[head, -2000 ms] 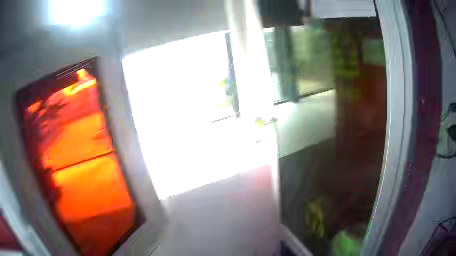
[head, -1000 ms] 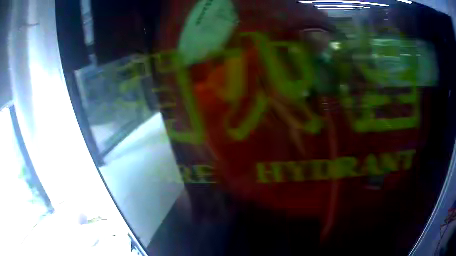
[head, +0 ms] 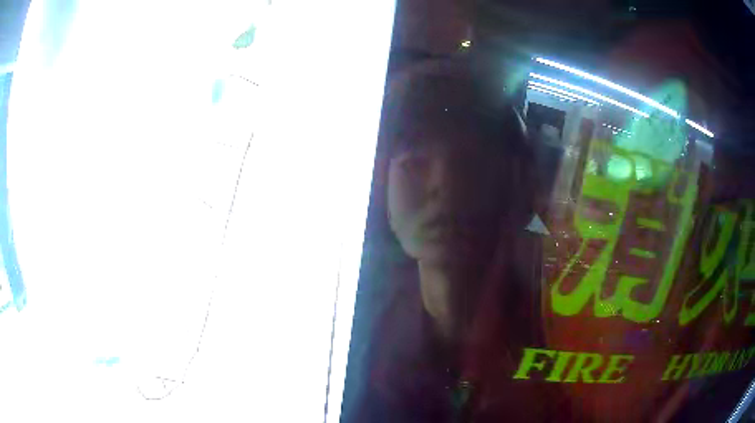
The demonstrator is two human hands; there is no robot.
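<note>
Neither of my hands is in view. A dark glossy glass panel (head: 488,363) fills the right half, very close in front of me. It bears yellow-green characters and the words "FIRE HYDRANT" (head: 573,366). The panel reflects a person's head and neck, and bright ceiling light strips. Part of the lettering is cut off at the right edge.
An overexposed white area (head: 290,206) fills the left half, with a straight upright edge against the dark panel. Only faint thin lines show in it. A pale blue curved band (head: 8,198) runs down the far left edge.
The view has swung and come close to the panel. The lettering now sits further right and looks sharper. The bright area on the left has grown, and a person's reflection shows. The orange window is gone.
</note>
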